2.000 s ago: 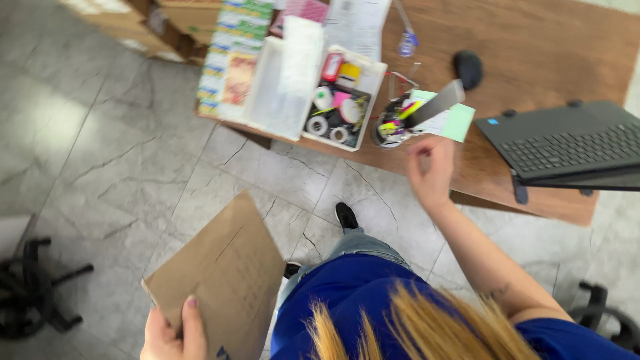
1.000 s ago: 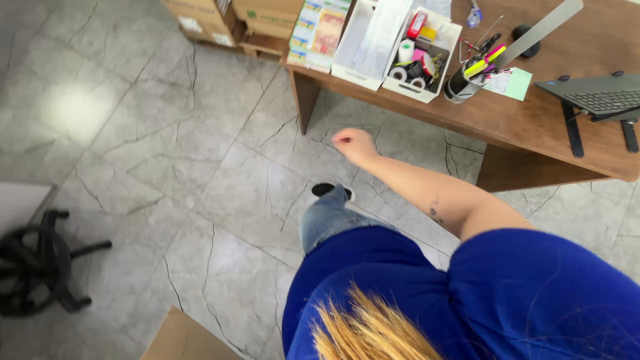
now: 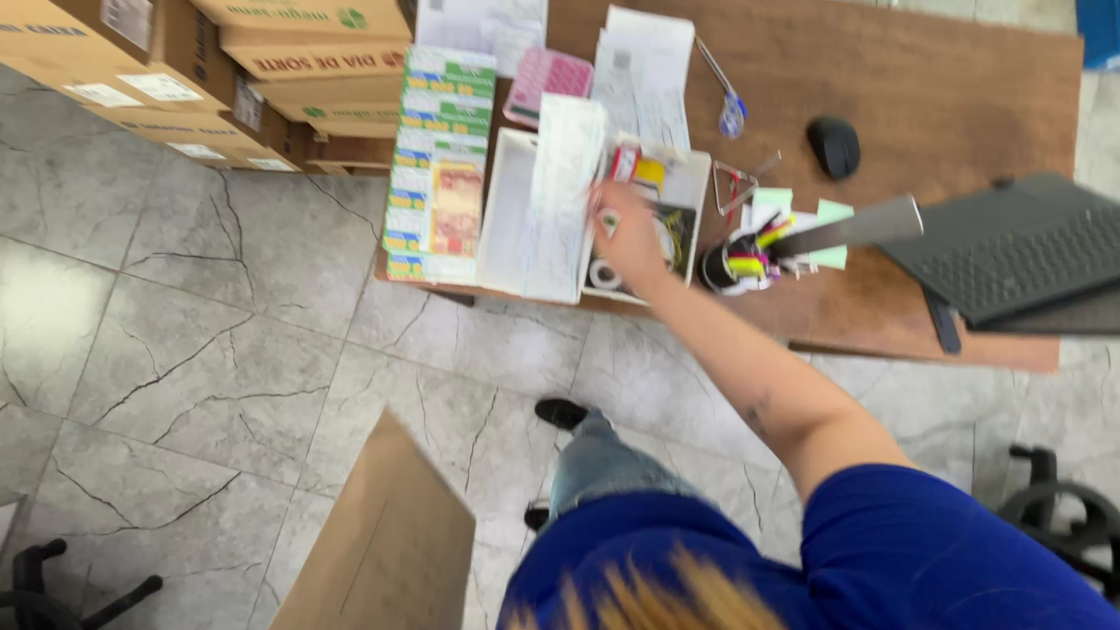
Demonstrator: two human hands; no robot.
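My right hand (image 3: 626, 236) is over the white plastic tray of supplies (image 3: 703, 188), at its left side, beside long paper strips (image 3: 564, 197). It is blurred, so its fingertips and any hold are unclear. The tray holds tape rolls (image 3: 604, 273), a red item and a yellow item. The paper strips lie over an adjoining white tray (image 3: 507, 206). A brown cardboard piece (image 3: 385, 542) stands at the lower left; my left hand is out of view. Right of the trays is a pen cup (image 3: 719, 267) with highlighters and a long metallic blade-like strip (image 3: 853, 229).
Printed ticket sheets (image 3: 442, 166), a pink calculator (image 3: 549, 86), papers (image 3: 647, 70), a black mouse (image 3: 834, 147) and a laptop (image 3: 1024, 249) on a stand occupy the wooden desk (image 3: 945, 87). Cardboard boxes (image 3: 324, 61) are stacked at upper left. Wheeled chair bases (image 3: 52, 586) stand at both lower corners.
My right hand has moved from over the floor to the supply tray. The cardboard shows more than a second ago; my left hand, seen on it two seconds ago, is out of view. The view has shifted.
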